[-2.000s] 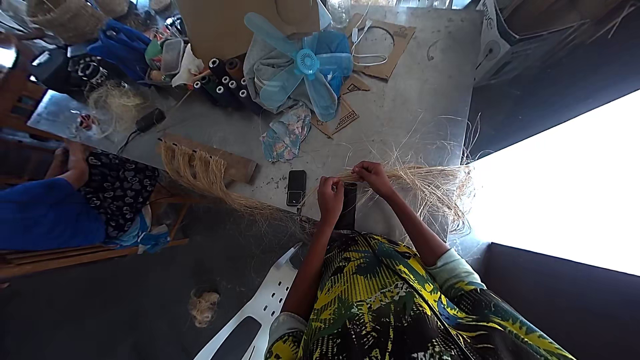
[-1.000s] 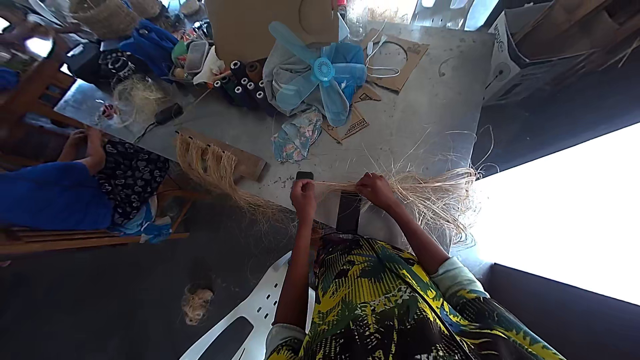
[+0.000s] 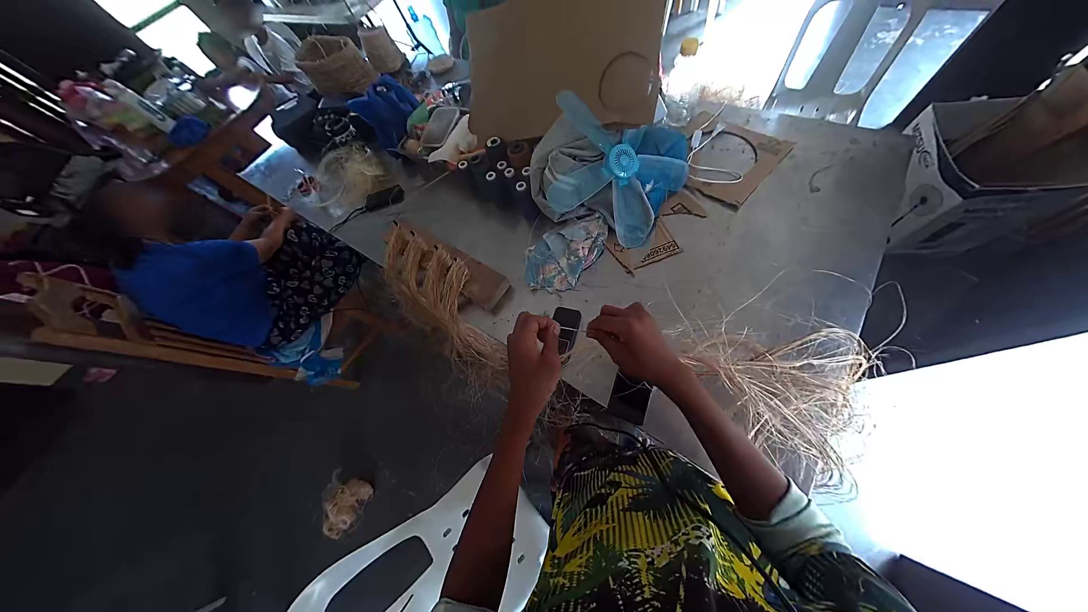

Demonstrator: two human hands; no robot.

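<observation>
Above the near edge of the grey table, my left hand [image 3: 535,344] pinches a thin strand of fibre between thumb and finger. My right hand [image 3: 631,336] grips the same strand a short way to the right, and the strand runs taut between them. A black phone [image 3: 566,328] lies beneath it, and a second dark phone [image 3: 630,398] is below my right wrist. Loose plant fibres [image 3: 790,374] spread to the right of my right forearm. Left of my left hand, a fibre hank [image 3: 433,293] hangs over a wooden board with pegs [image 3: 483,285].
A blue fan [image 3: 623,161] rests on cloth beyond my hands, beside thread cones [image 3: 501,174], a patterned cloth [image 3: 565,252] and cardboard pieces [image 3: 748,161]. A seated person [image 3: 200,285] works at the left. Near my seat are a white plastic chair [image 3: 425,544] and a fibre clump on the floor [image 3: 344,506].
My hands were farther apart one second ago and are now closer together, with a thin strand between them. The phone behind them shows more fully now.
</observation>
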